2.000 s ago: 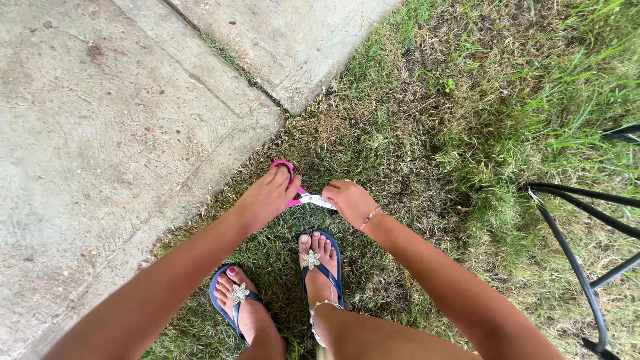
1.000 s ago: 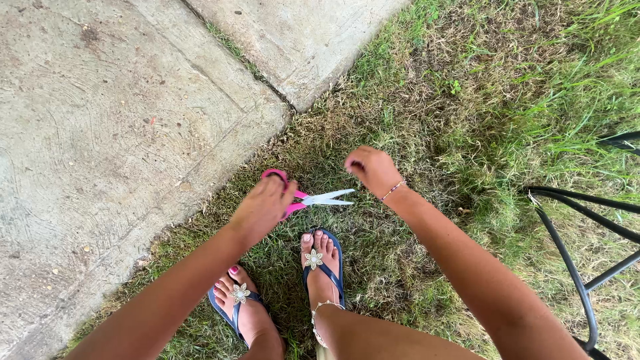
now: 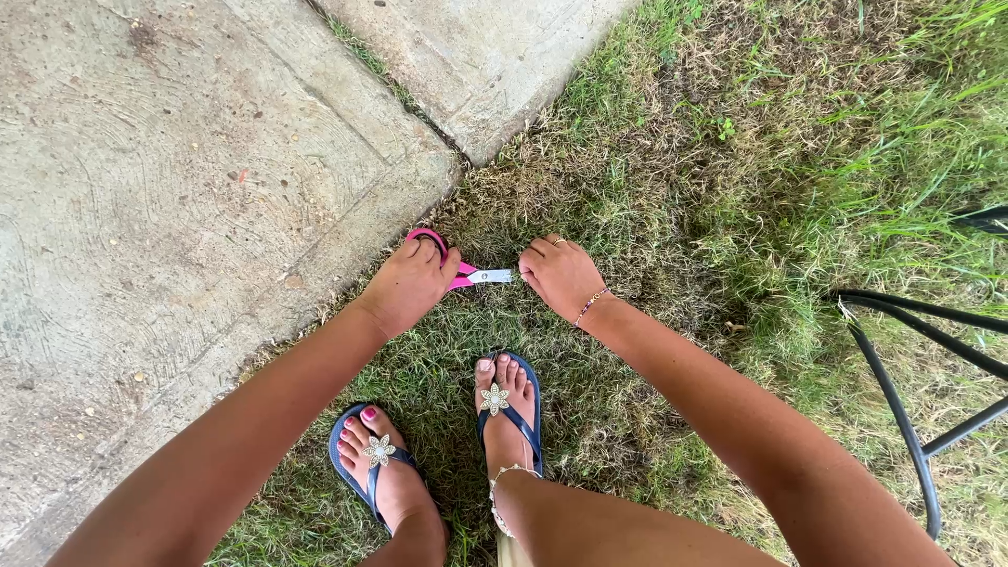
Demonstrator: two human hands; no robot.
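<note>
My left hand (image 3: 411, 283) grips the pink handles of a pair of scissors (image 3: 488, 276), low over the grass beside the concrete edge. The metal blades point right, toward my right hand (image 3: 559, 276), and their far ends reach close to its fingertips. The fingers of my right hand are pinched together near some short grass (image 3: 512, 323); whether they hold a blade of it is too small to tell. A ring and a beaded bracelet are on that hand and wrist.
A concrete slab (image 3: 181, 181) with a grassy joint spans the upper left. My feet, in navy flip-flops (image 3: 537, 417) with flower ornaments, stand on the grass below my hands. Black metal bars (image 3: 906, 417) rise at the right edge, near taller grass (image 3: 929, 181).
One second ago the scissors stood wide apart, with my right hand up and away from them; now the blades are nearly together and my right hand is lower, close to their tips.
</note>
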